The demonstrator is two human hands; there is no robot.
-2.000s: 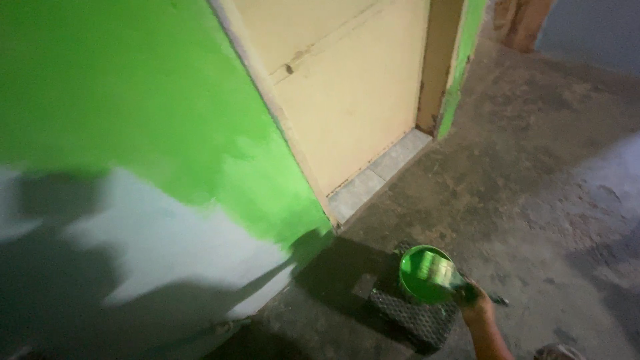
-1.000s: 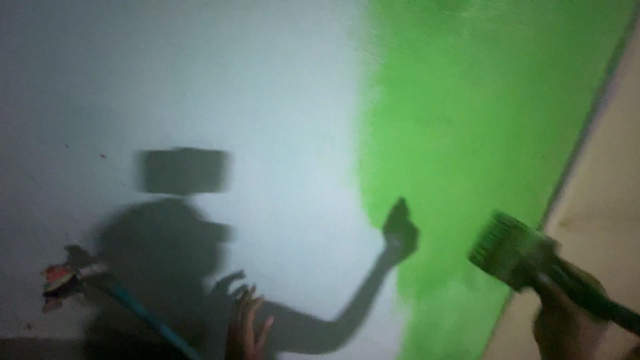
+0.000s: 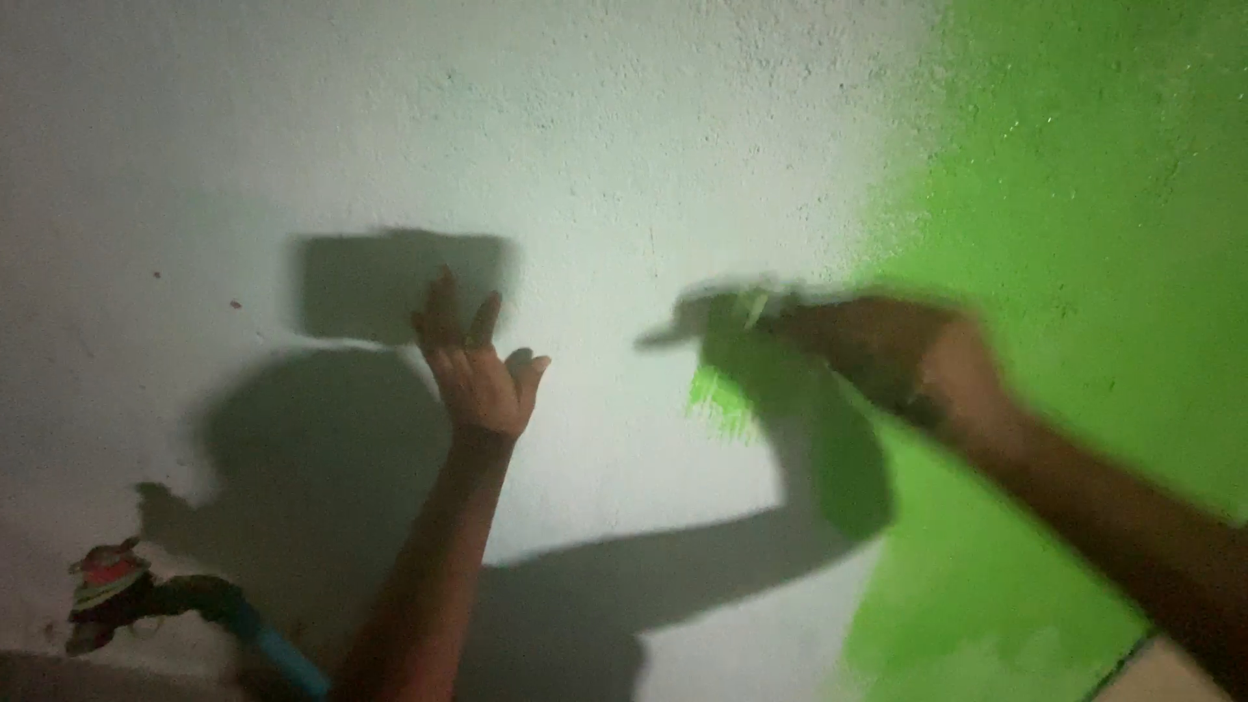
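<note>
My right hand (image 3: 936, 375), blurred by motion, grips a paintbrush whose bristles (image 3: 741, 307) are at the pale wall (image 3: 624, 146), over a fresh streak of green paint (image 3: 720, 405). Bright green paint (image 3: 1102, 214) covers the wall's right side. My left hand (image 3: 483, 380) is raised with its fingers apart, holds nothing and is in front of the pale wall; whether it touches the wall cannot be told. Shadows of my head and arm fall across the wall. Most of the brush handle is hidden by my right hand.
At lower left, a blue pipe or pole (image 3: 288, 661) ends in a dark, bent part with a red and dark bundle (image 3: 109, 590) near the wall. A cream surface (image 3: 1160, 673) with a dark edge shows at lower right.
The brush has moved left from in front of the green area to the pale wall, where a green streak now shows. My left hand has risen. The paint container seen two seconds ago is out of view.
</note>
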